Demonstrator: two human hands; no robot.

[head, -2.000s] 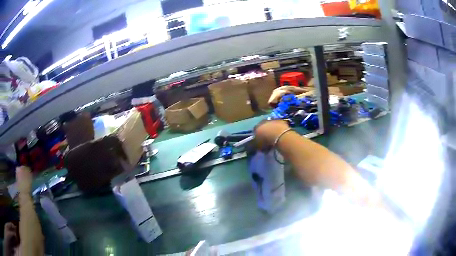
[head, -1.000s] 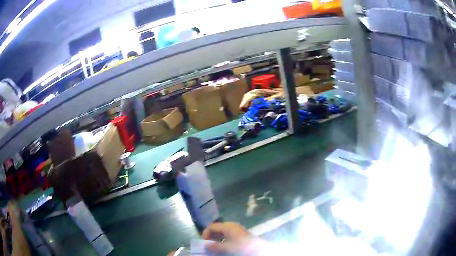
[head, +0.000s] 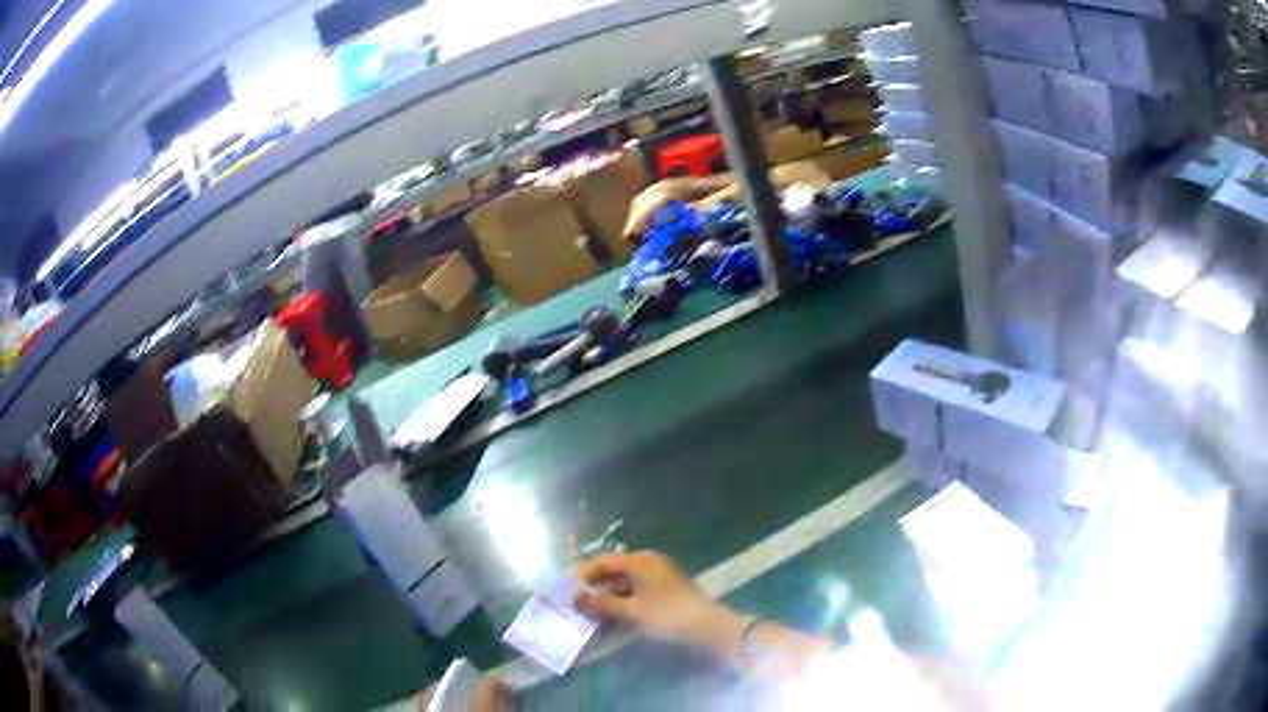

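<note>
My right hand (head: 643,595) holds a small white folded leaflet (head: 552,630) between thumb and fingers, low over the belt's near rail. My left hand (head: 495,696) is mostly cut off by the bottom edge. It shows blurred fingers against a white paper-like piece (head: 453,687), which looks like leaflets held in it. A tall pale retail box (head: 403,545) with its flap up stands on the green belt, left of my right hand and apart from it. Another pale box (head: 174,651) is farther left.
Stacked pale boxes (head: 966,397) and a bright glare are at right. A shelf post (head: 747,174) and overhead beam cross the view. Blue and dark appliances (head: 709,251), a flat white-topped piece (head: 440,410) and a brown carton (head: 209,466) lie across the belt. Small scraps lie on the belt.
My right hand has left the box flap, come down to the papers near my left hand, and now lifts a leaflet forward. The boxes have shifted left in view as the camera turned right.
</note>
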